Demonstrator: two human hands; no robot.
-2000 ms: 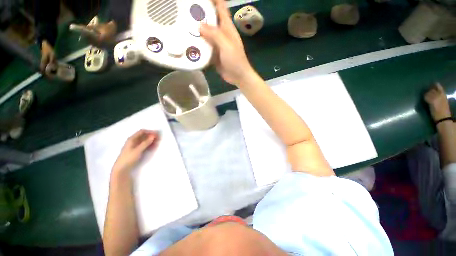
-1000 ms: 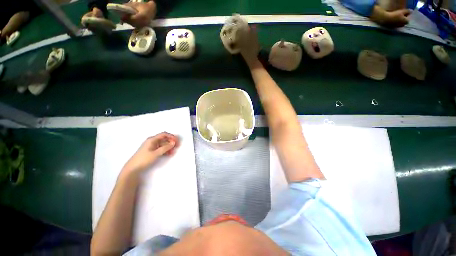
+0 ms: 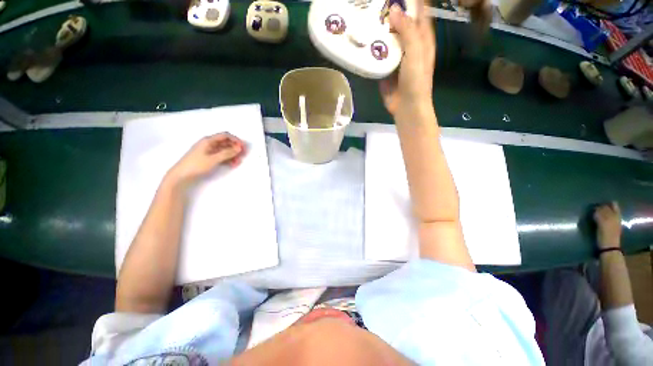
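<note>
My right hand [image 3: 414, 61] holds a cream humidifier head [image 3: 354, 46] above and behind the water container, cut off by the top edge. Its face with two round brown-purple nozzles shows, and my thumb lies by its dark oval window. The cream open-topped water container [image 3: 316, 143] stands at the back end of the pale blue-grey cloth [image 3: 318, 207], with two white wicks [image 3: 303, 113] leaning inside. My left hand [image 3: 215, 154] rests with curled fingers on the left white pad [image 3: 236, 221]. It holds nothing, and its fingertips are partly hidden.
The right white pad [image 3: 487, 207] lies under my right forearm. Beyond the pale metal rail [image 3: 551, 141], the dark green belt carries cream heads [image 3: 267, 21] at the back left and brownish pieces [image 3: 506, 76] at the back right. Another person's hand [image 3: 608, 221] rests on the green bench at the right.
My right hand was over the belt at a head one second ago. Now it holds a head closer, near the container. My left hand stays on the pad. The view has shifted.
</note>
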